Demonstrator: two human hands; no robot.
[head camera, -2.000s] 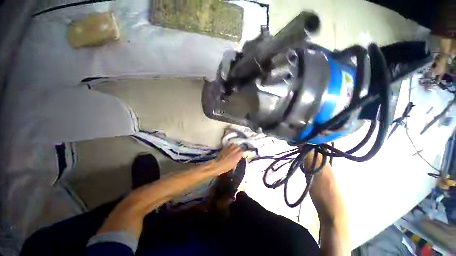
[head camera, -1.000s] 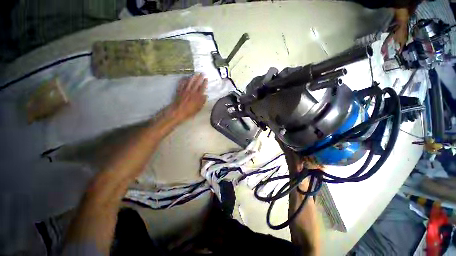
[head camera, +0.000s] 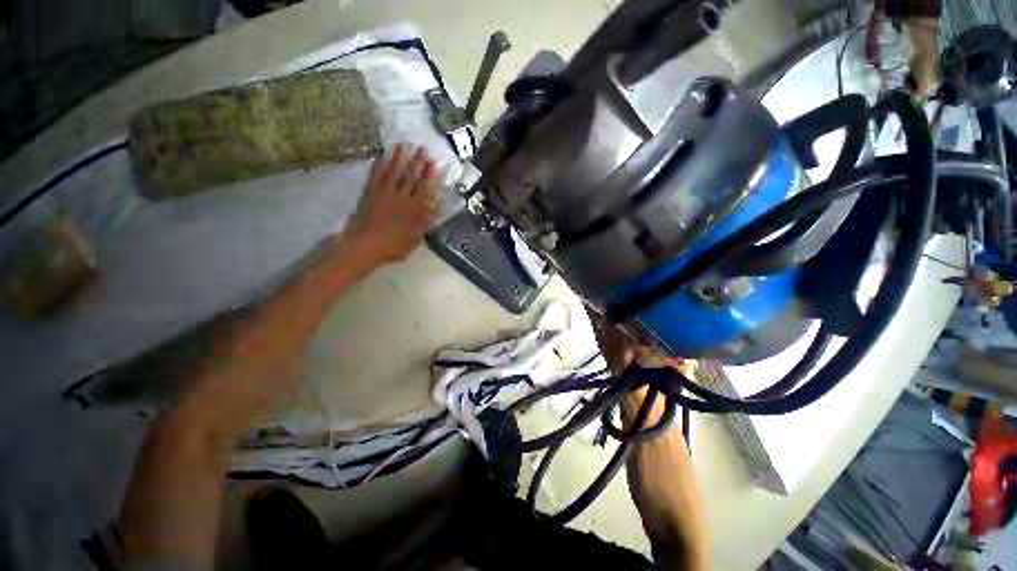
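The straight knife cutting machine, grey with a blue band, stands upright at the lay's right edge. Its base plate touches the lay's corner; the motor hides the blade. My right hand is under the motor, behind the black cable, holding the machine; its fingers are mostly hidden. My left hand presses flat on the white fabric lay, fingers slightly apart, holding nothing. Its fingertips are near the long speckled stone weight. A metal clamp grips the lay's edge just left of the motor.
A tan block lies on the lay at far left. Striped offcuts lie near my body. Black cable loops hang round the motor. A cut bundle is at lower right. Another person's hand shows at upper right.
My left hand has gone from the offcuts onto the lay and stays there. The machine has come to the lay's corner beside the clamp, with my right hand under it. The camera view has shifted.
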